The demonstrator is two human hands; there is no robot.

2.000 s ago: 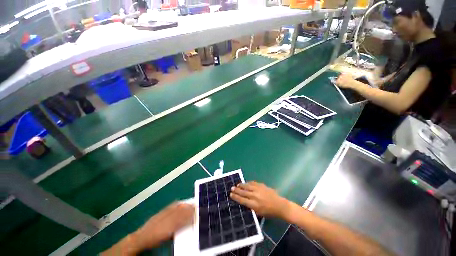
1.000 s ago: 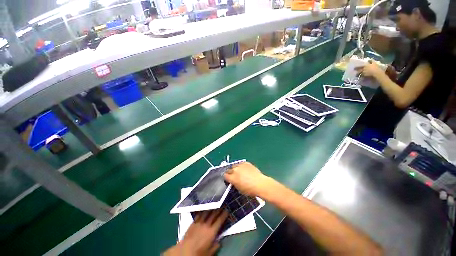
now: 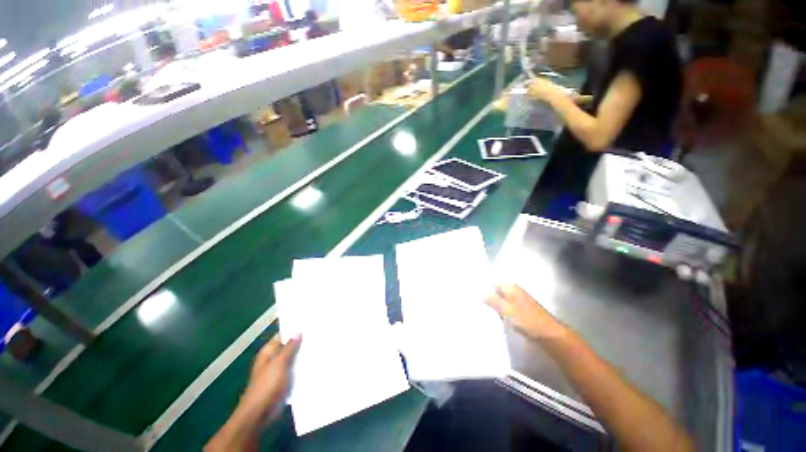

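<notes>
My left hand [image 3: 269,380] holds the left edge of white-backed solar panels [image 3: 345,340], with a second edge showing behind the front one. My right hand [image 3: 526,313] holds the right edge of another panel [image 3: 451,305], also white side toward me. The two groups are side by side, close together, above the green bench. A small pale piece hangs at the lower edge of the right panel. My fingers behind the panels are hidden.
The glossy test box [image 3: 610,331] is at right, with a bench meter [image 3: 658,238] at its far end. Several dark panels [image 3: 451,196] with white cords lie on the green bench. A person in black [image 3: 641,79] works beyond. A blue crate [image 3: 769,410] is lower right.
The panels have been lifted and turned from dark side to white side, and are now apart in both hands. The view has turned right. The co-worker's hands still hold a white item.
</notes>
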